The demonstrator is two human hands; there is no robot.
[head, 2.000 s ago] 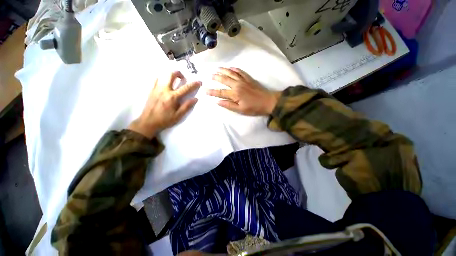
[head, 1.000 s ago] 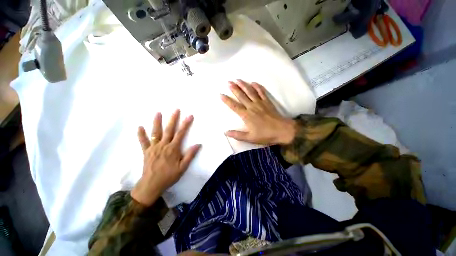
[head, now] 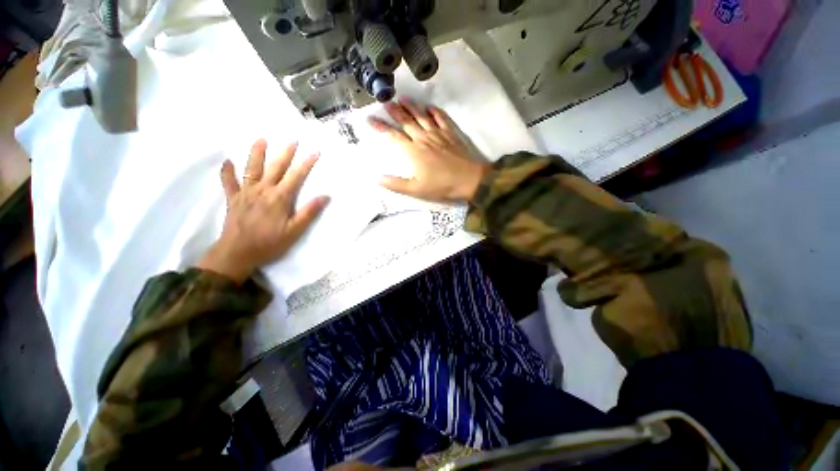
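Observation:
A large white fabric panel (head: 166,138) covers the table under the sewing machine head (head: 553,55) and hangs over its left side. My left hand (head: 267,212) lies flat on the fabric left of the needle, fingers spread. My right hand (head: 428,152) lies on the fabric just right of the presser foot (head: 347,131), fingers apart, thumb pointing left. Neither hand grips the cloth. The fabric's near edge lies on the table, and the table's front edge with its printed ruler (head: 368,267) shows below it.
Orange-handled scissors (head: 693,79) lie at the table's right end, with a pink cloth (head: 748,28) beyond. The lamp head (head: 113,90) hangs at the upper left. White cloth (head: 585,336) lies low at the right, near the wall. A striped apron (head: 414,368) covers my lap.
Both hands have moved up and left from their places one second ago. The fabric's near edge has shifted away from my lap, uncovering the table's front edge and ruler.

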